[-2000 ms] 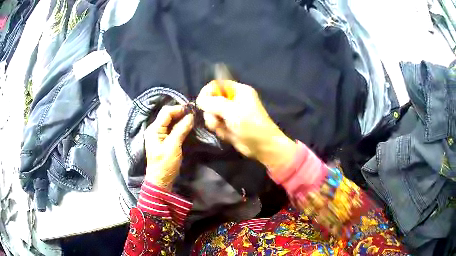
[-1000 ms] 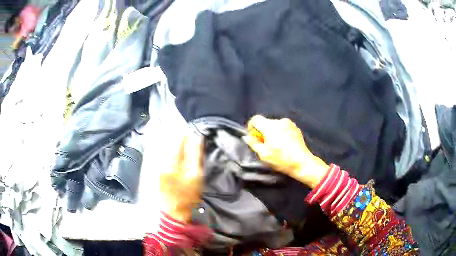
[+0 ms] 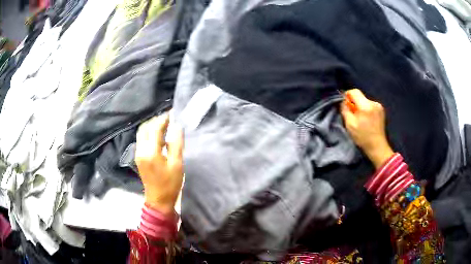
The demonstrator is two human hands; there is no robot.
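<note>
A dark garment lies in front of me, with a large smooth black panel (image 3: 289, 56) and a paler grey inside face (image 3: 237, 160) spread between my hands. My right hand (image 3: 365, 124) is closed on the end of a stitched seam (image 3: 320, 107) at the right of the grey part. Something orange, which looks like the thread snips (image 3: 351, 101), shows between its fingers; no blades are visible. My left hand (image 3: 160, 162) is at the grey part's left edge, fingers pointing up and slightly apart. I cannot tell whether it grips the cloth.
Dark jackets (image 3: 116, 100) with yellow-green embroidery are heaped at left, beside a pile of whitish cloth pieces (image 3: 26, 129). The white table's edge (image 3: 103, 219) shows at lower left. More dark cloth (image 3: 454, 211) lies at lower right.
The grey inside has opened out over the ring-like seam and part of the black panel. My hands, close together two seconds ago, are now wide apart. The view has shifted.
</note>
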